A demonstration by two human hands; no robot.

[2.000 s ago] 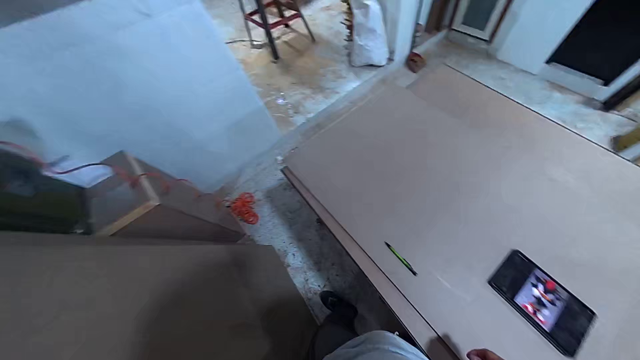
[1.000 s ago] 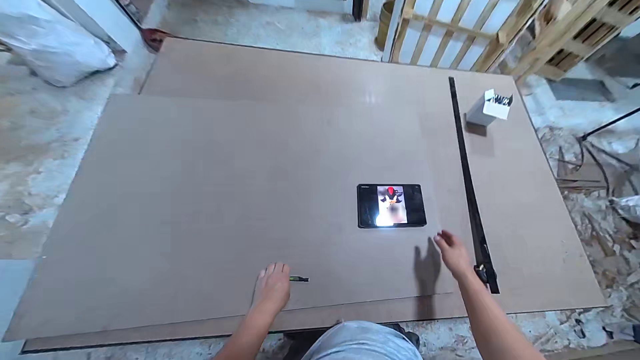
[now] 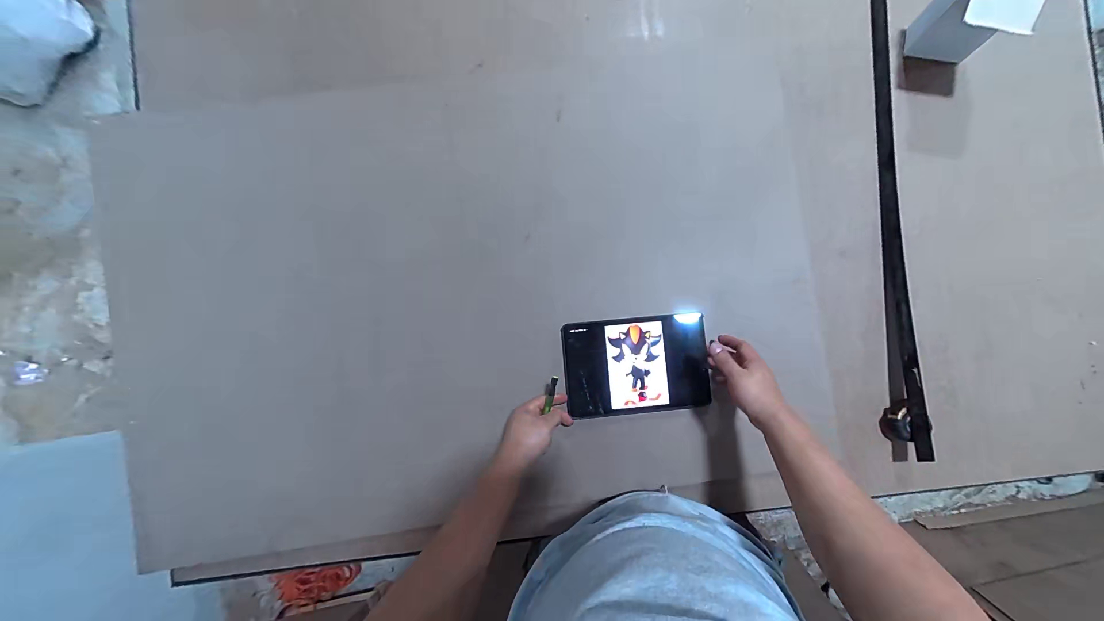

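Observation:
A black tablet (image 3: pixel 636 366), its screen lit with a dark cartoon figure on white, is near the front of a large brown board (image 3: pixel 431 259). My left hand (image 3: pixel 530 431) holds a green marker or pen (image 3: pixel 550 394) between its fingers, and its fingertips touch the tablet's lower left corner. At the tablet's right edge is my right hand (image 3: pixel 743 375), thumb and fingers close to the rim; a small pale thing shows at its fingertips. Whether it grips the tablet cannot be told.
Right of the tablet lies a long black straightedge (image 3: pixel 893 224), with a tape measure (image 3: pixel 897 423) beside its near end. A white box (image 3: pixel 949 30) stands at the back right. An orange cord (image 3: pixel 317 582) lies below the front edge. A white sack (image 3: pixel 39 47) is at far left.
My left hand has picked up the green pen, which lay on the board, and has come to the tablet's left side. My right hand is now at its right edge. The view has moved closer.

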